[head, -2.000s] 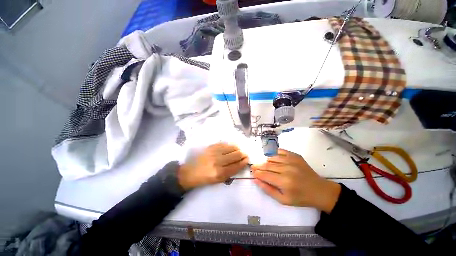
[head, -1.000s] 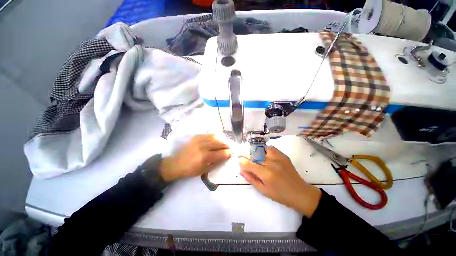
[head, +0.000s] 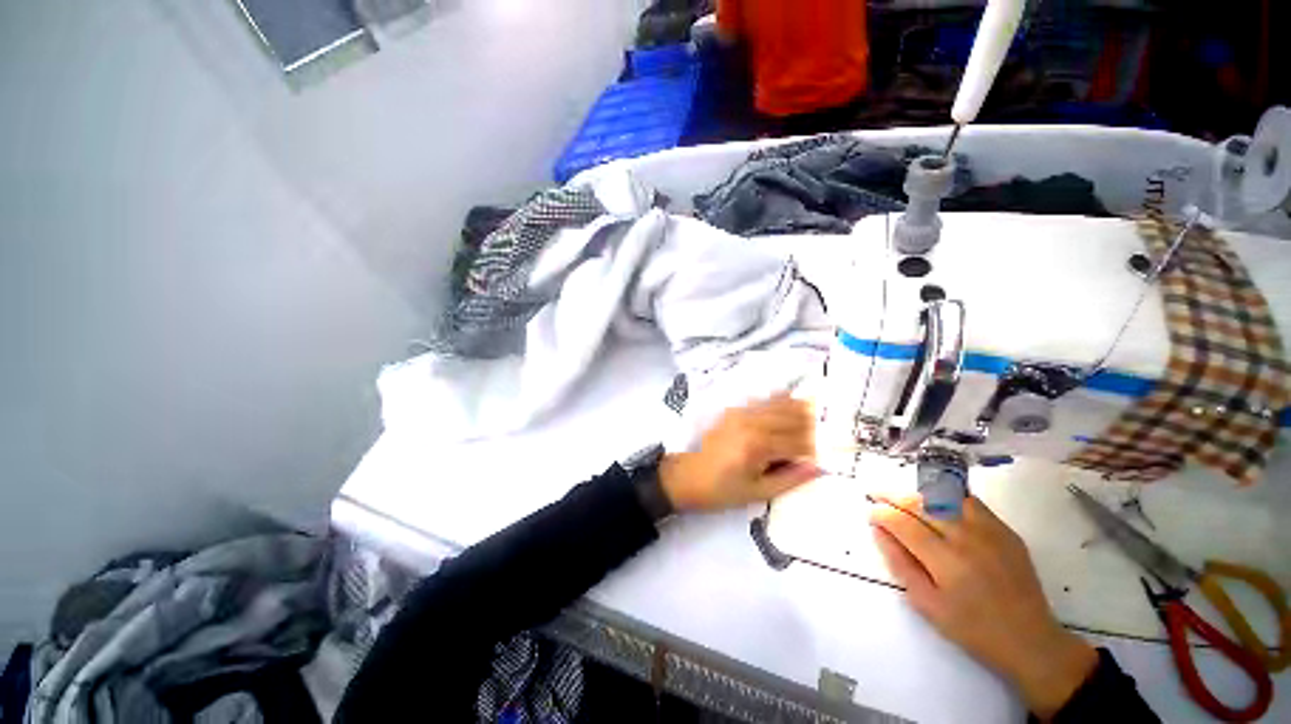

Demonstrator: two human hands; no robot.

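A garment with pale lining [head: 595, 304] and small black-and-white check [head: 531, 262] lies on the table left of the needle. My left hand [head: 739, 456] rests on the pale cloth left of the presser foot [head: 874, 429], fingers bent and slightly blurred; its grip on the cloth is unclear. My right hand [head: 970, 577] lies flat just in front of the bluish guard [head: 942, 481], fingertips near the cloth edge, and holds nothing visible. The white sewing machine head [head: 1034, 297] stands behind both hands. The cloth under the foot is washed out by the light.
Scissors with red and orange-yellow handles [head: 1201, 622] lie right of my right hand. A checked scrap [head: 1218, 340] drapes over the head. A tape measure strip [head: 694, 665] runs along the front edge. A garment pile [head: 170, 629] lies below left; a blue crate [head: 630, 113] stands behind.
The view has swung left and up, so table and machine appear further right and lower. My left hand has shifted slightly away from my right hand. The garment still lies left of the needle.
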